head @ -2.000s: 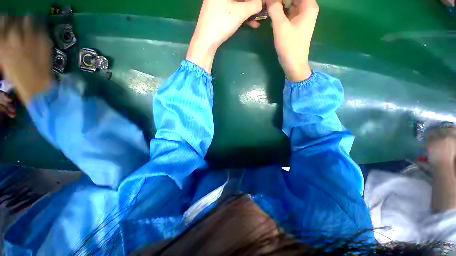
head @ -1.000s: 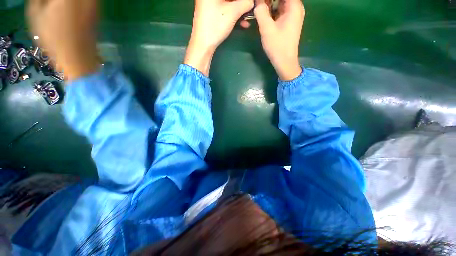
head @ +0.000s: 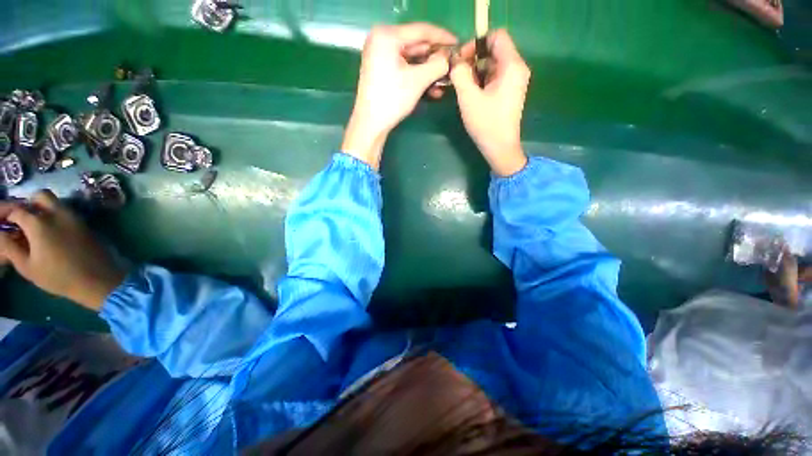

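Note:
My left hand (head: 405,80) and my right hand (head: 492,102) meet at the upper middle, above the green mat. Between their fingertips is a small module (head: 442,82), mostly hidden by the fingers; only a thin silver and dark edge shows. A pen-like tool (head: 482,22) with a tan shaft and dark lower part stands up from between my right thumb and fingers. Its tip is hidden. I cannot tell whether it touches the module.
Several black-and-silver modules (head: 102,129) lie loosely at the left. One module (head: 213,13) lies alone at the upper left. A neighbour's hand (head: 62,254) is at the left edge. Another person's hand (head: 783,280) is beside a clear shiny item (head: 755,245) at the right.
My hands sit lower in the picture and the tool's tan shaft now shows. The neighbour's left-side hand has moved down from over the modules. The right-hand neighbour's hand shows again beside the shiny item.

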